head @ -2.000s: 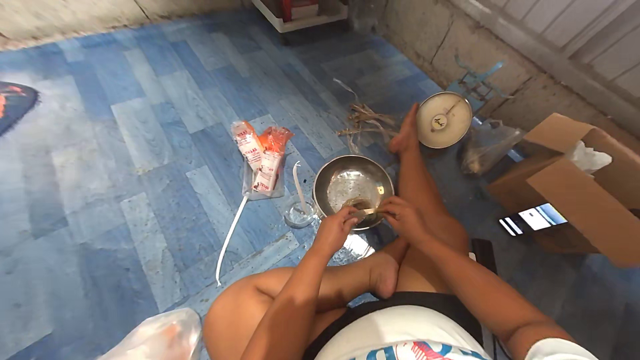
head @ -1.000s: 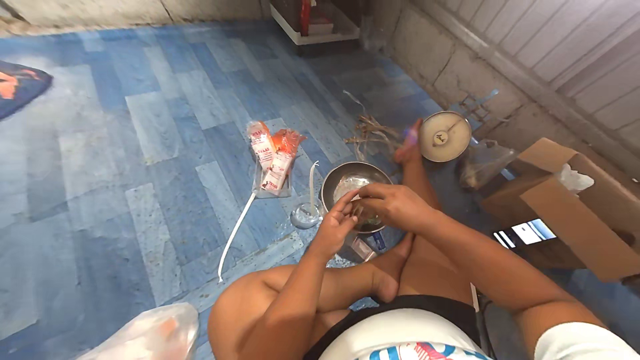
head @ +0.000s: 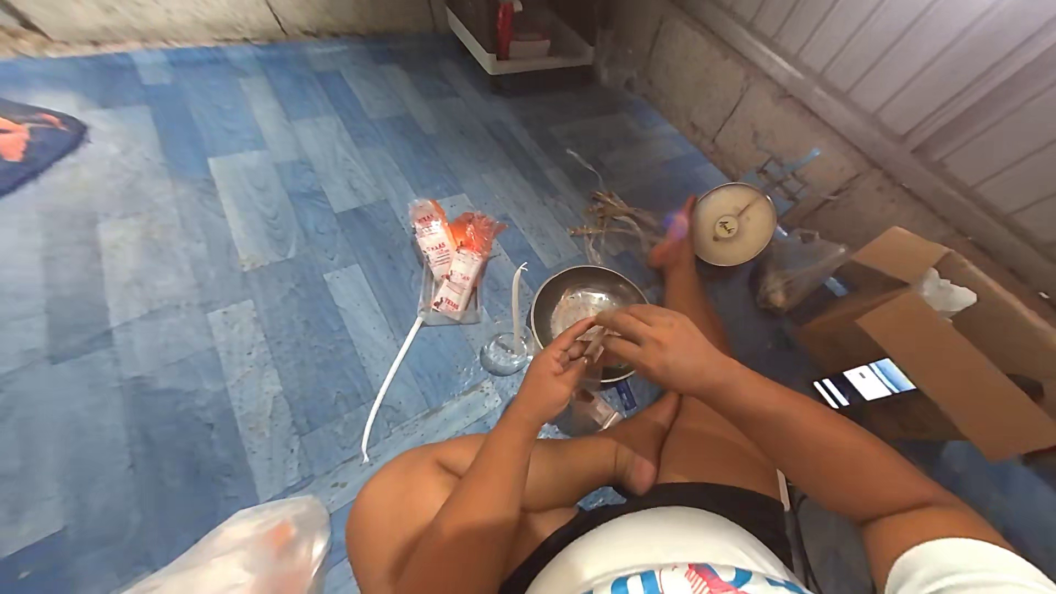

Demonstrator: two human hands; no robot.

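Both my hands meet over the near rim of a round metal bowl [head: 549, 301] on the floor between my legs. The fingers of my left hand [head: 557, 371] and my right hand [head: 664, 342] pinch something small and partly see-through, mostly covered by the fingers; I cannot tell what it is. Clear plastic and wet-looking bits lie in the bowl. Just left of it stands a small clear round dish or lid [head: 505, 355] with a white strip [head: 517, 305] rising from it. Below my hands a clear plastic packet [head: 596, 410] rests by my foot.
Red-and-white printed packets [head: 458, 280] lie farther left, beside a long white strip [head: 392, 388]. Dry stalks [head: 615, 216], a round pale lid [head: 734, 224], a plastic bag [head: 796, 268], an open cardboard box [head: 949, 346] and a lit phone [head: 879, 379] are beyond and right. Another bag [head: 264, 549] sits lower left.
Two seconds ago my hands held a short pale strip between them above the bowl's near edge. Now my fingers are closer together, with the right hand reaching over the bowl.
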